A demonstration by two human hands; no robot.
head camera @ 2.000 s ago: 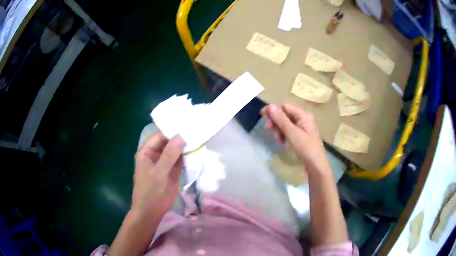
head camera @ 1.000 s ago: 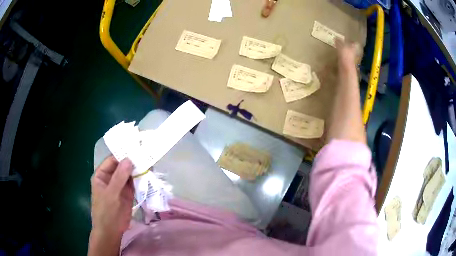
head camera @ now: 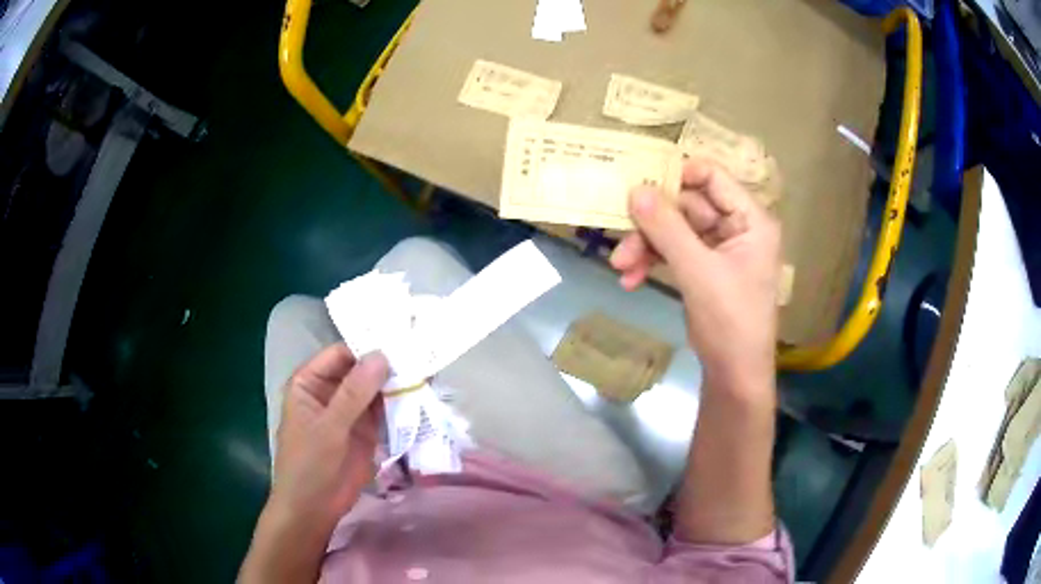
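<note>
My left hand grips a fanned bunch of white labels over my lap. A yellowish rubber band goes around the bunch, and one longer blank label sticks out to the upper right. My right hand holds a buff bundle ticket by its right end, printed side showing, above the near edge of the cardboard. The held ticket and my hand hide part of the cardboard and some tickets behind them.
The cardboard sheet bears several buff tickets, white labels and an orange-brown tool. A yellow frame surrounds it. A ticket pile lies on the pale surface by my knees. A white table at right holds tickets.
My right hand has come back from the cardboard's far right side with a ticket in it. The ticket lying there is gone. My left hand still holds the labels.
</note>
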